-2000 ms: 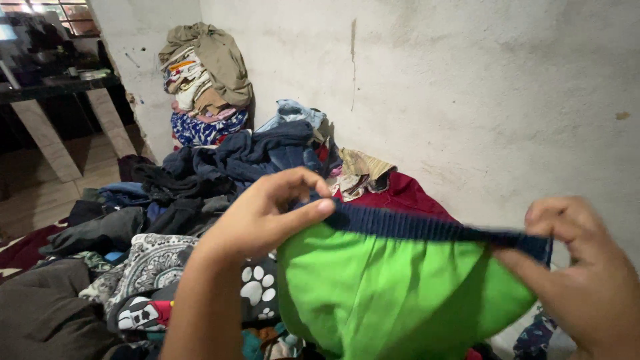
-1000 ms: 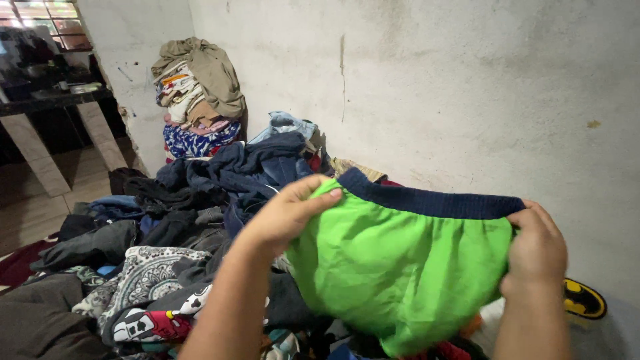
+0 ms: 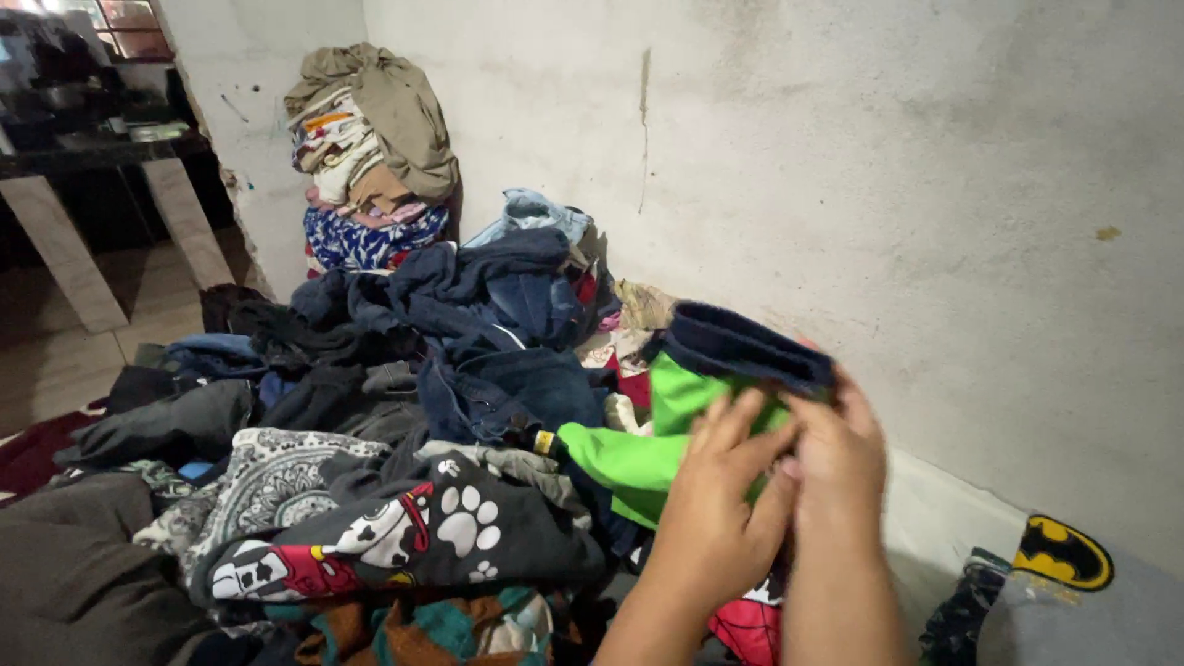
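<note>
Bright green shorts (image 3: 629,467) with a dark navy elastic waistband hang from both hands, right of the clothes pile. My left hand (image 3: 735,490) lies over the green cloth with its fingers bent around it. Close beside it, my right hand (image 3: 837,430) grips the shorts just below the right end of the waistband. The waistband shows as a loop at the top, while one green leg sticks out to the left. Part of the cloth is hidden behind the fingers.
Dark jeans (image 3: 518,388), a dark grey garment with paw prints (image 3: 472,523) and a patterned white cloth (image 3: 282,481) lie heaped ahead. A taller stack of folded clothes (image 3: 351,176) leans in the corner. A pale wall (image 3: 879,185) rises behind; a Batman emblem (image 3: 1064,553) shows lower right.
The waistband was stretched wide between my hands. Now the hands are close together, and the shorts are gathered and turned, with the waistband seen as a loop.
</note>
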